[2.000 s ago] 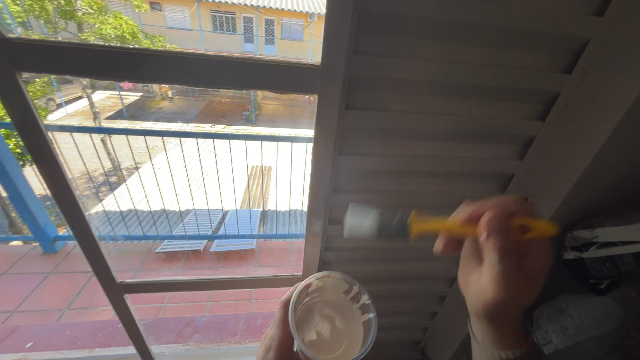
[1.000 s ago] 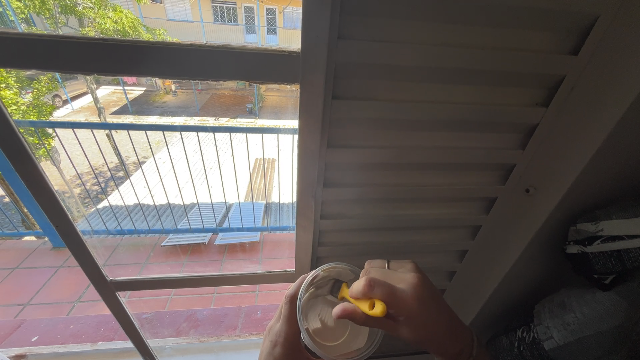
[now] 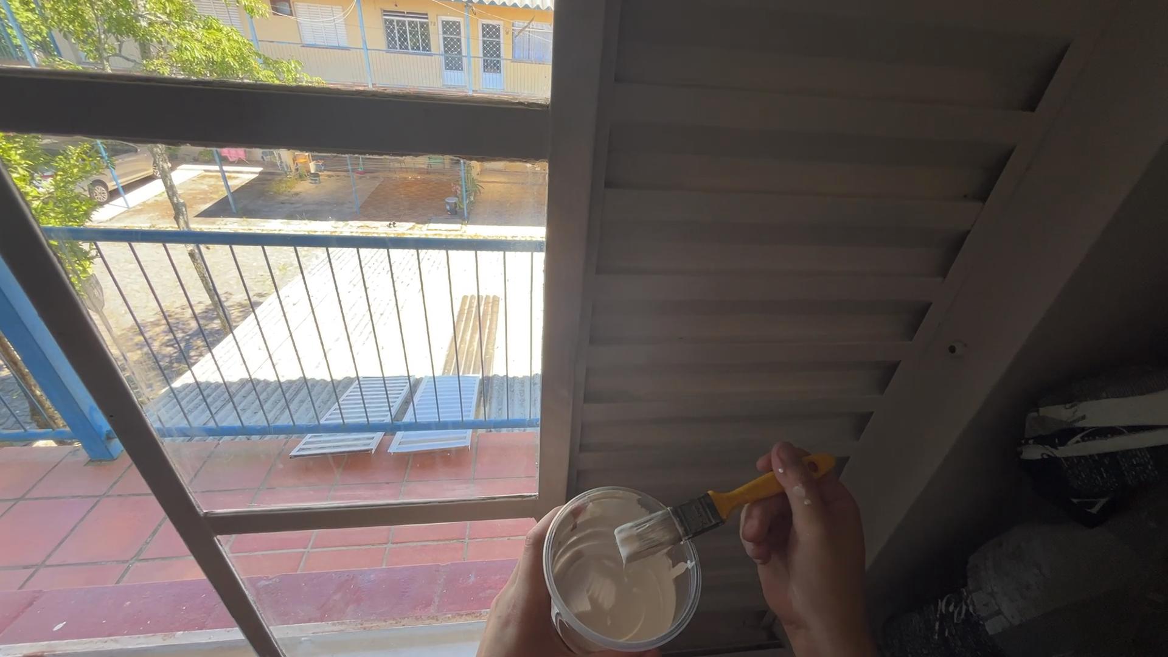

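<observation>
My left hand point(image 3: 522, 598) holds a clear plastic tub point(image 3: 553, 584) of pale, off-white paint point(image 3: 613, 584) at the bottom centre, its open top facing me. My right hand point(image 3: 812, 538), with paint spots on a finger, grips the yellow handle of a paintbrush point(image 3: 739, 497). The brush points left, and its paint-coated bristles are over the tub's mouth, near the rim. Behind both hands stands a louvered shutter panel point(image 3: 766, 292) in shadow, with the window frame point(image 3: 570, 274) along its left side.
Window glass point(image 3: 365, 319) fills the left, with a frame crossbar point(image 3: 374, 517) low down. Outside are a blue railing point(image 3: 301, 239), red floor tiles point(image 3: 82, 520) and two white slatted panels point(image 3: 356, 415). Dark plastic-wrapped items point(image 3: 1095, 438) lie at the right, beside the frame's slanting edge.
My right hand brought the brush from in front of the shutter down into the tub, then lifted it, and its bristles now show above the paint. The tub stays in my left hand.
</observation>
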